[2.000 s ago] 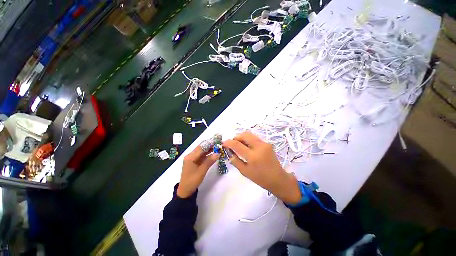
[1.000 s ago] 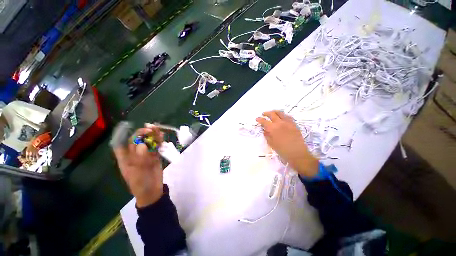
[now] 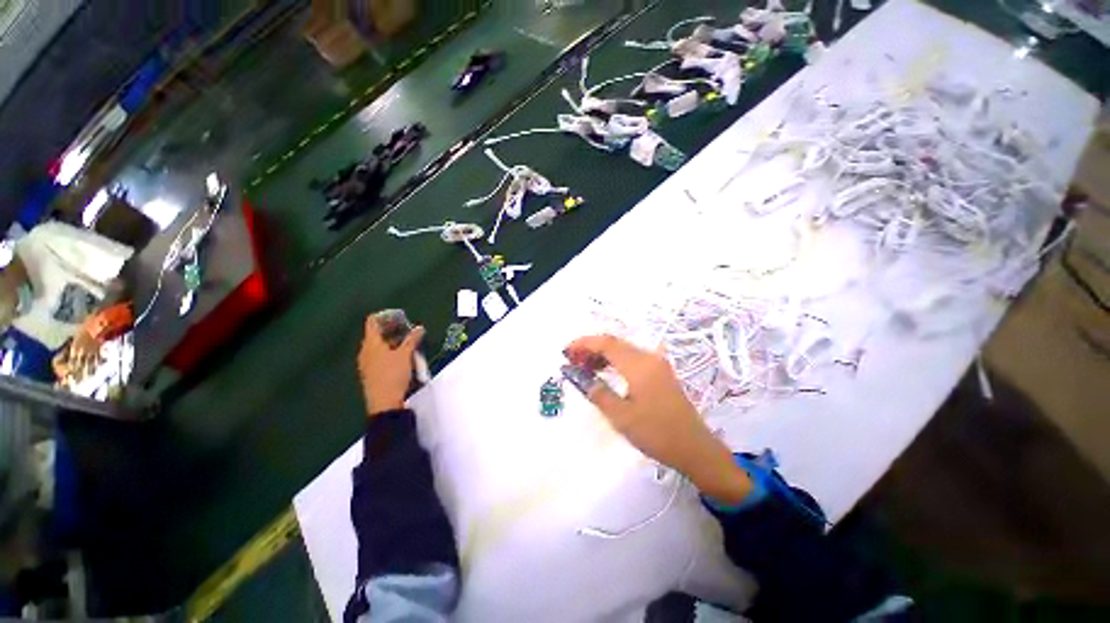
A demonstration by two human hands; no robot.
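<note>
My left hand (image 3: 387, 370) is at the belt edge of the white table, closed around a speckled grey metallic piece (image 3: 393, 324); a white piece shows beside its fingers. My right hand (image 3: 648, 404) is over the table, pinching a small dark and red item (image 3: 584, 363) with a whitish end; blur hides what it is. A green circuit board (image 3: 551, 397) lies on the table just left of my right fingertips. A wired board assembly (image 3: 491, 270) with a looped white cable (image 3: 458, 231) lies on the green belt, beside two white square pieces (image 3: 467, 303).
A loose bunch of white cables (image 3: 733, 347) is right of my right hand; a larger heap (image 3: 907, 183) is farther back. More wired boards (image 3: 651, 149) line the belt. Dark clumps (image 3: 371, 174) lie across it. Another person's hand (image 3: 83, 353) is at far left. Cardboard (image 3: 1035, 323) stands at right.
A wired board with looped cable now lies on the belt near the white squares. My left hand has moved slightly right, its blue and yellow part gone. My right hand has moved left and down from the cables.
</note>
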